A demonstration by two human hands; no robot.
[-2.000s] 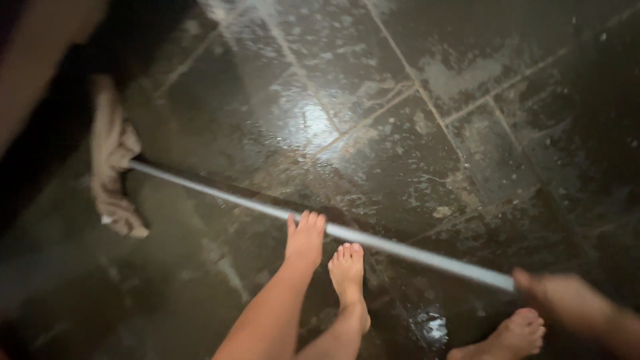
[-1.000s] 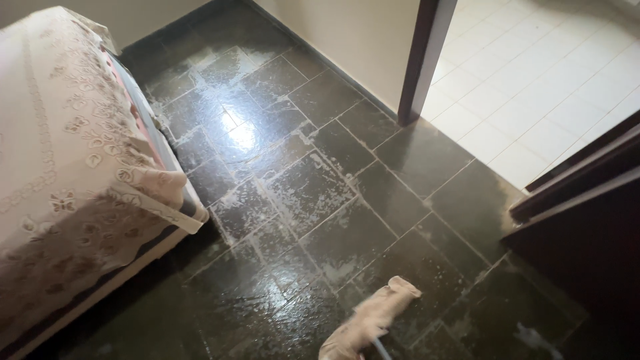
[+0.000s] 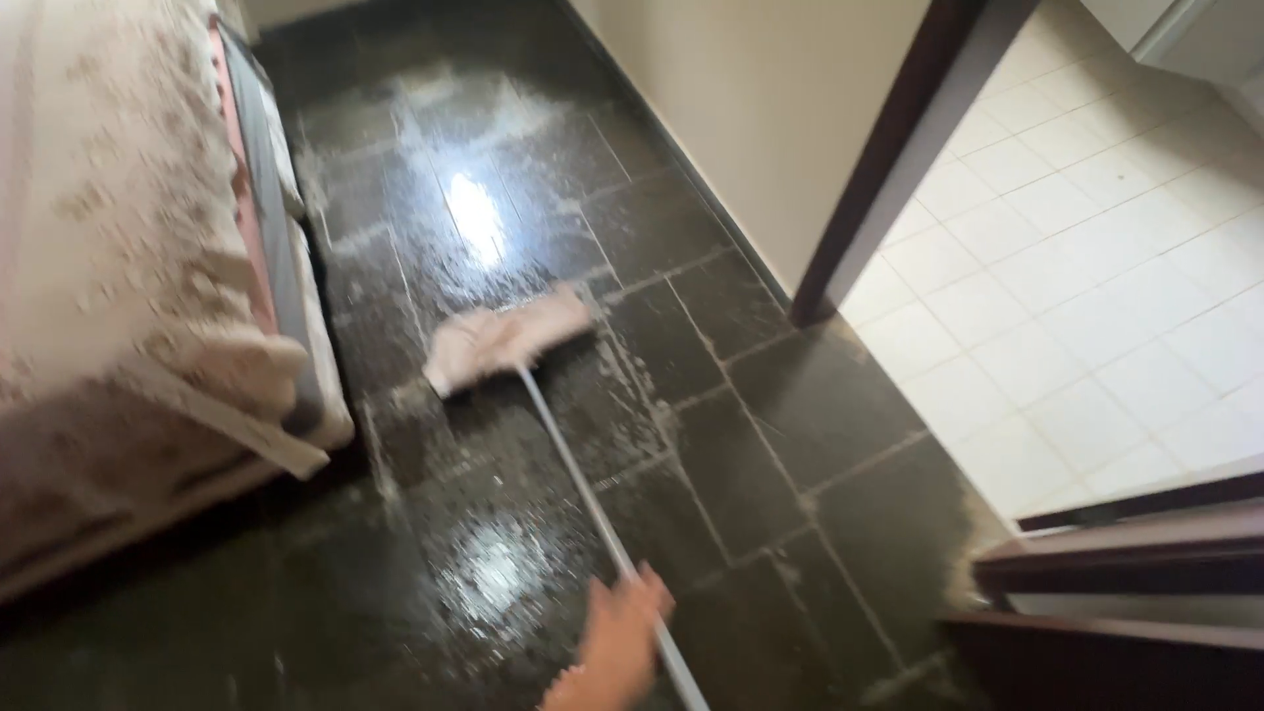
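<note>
A long pale pole [image 3: 571, 461] runs from the bottom edge up to a cloth-wrapped head. The pinkish-beige cloth [image 3: 509, 338] lies across that head on the wet dark tile floor [image 3: 711, 434], beside the bed's corner. Near the bottom centre, one hand, which looks like my left hand [image 3: 629, 617], is around the lower part of the pole; it is blurred, with its forearm leaving the frame at the bottom. My right hand is out of view, as is the near end of the pole.
A bed with a patterned beige cover [image 3: 118, 247] stands at the left. A cream wall [image 3: 750, 109] meets a dark door frame [image 3: 884, 158] at a doorway onto white tiles [image 3: 1076, 267]. Dark door woodwork [image 3: 1126, 553] is at the lower right.
The view has swung from my feet to the bed and doorway. Since one second ago, the cloth-wrapped head has moved farther out across the floor, and one hand has come into view on the pole.
</note>
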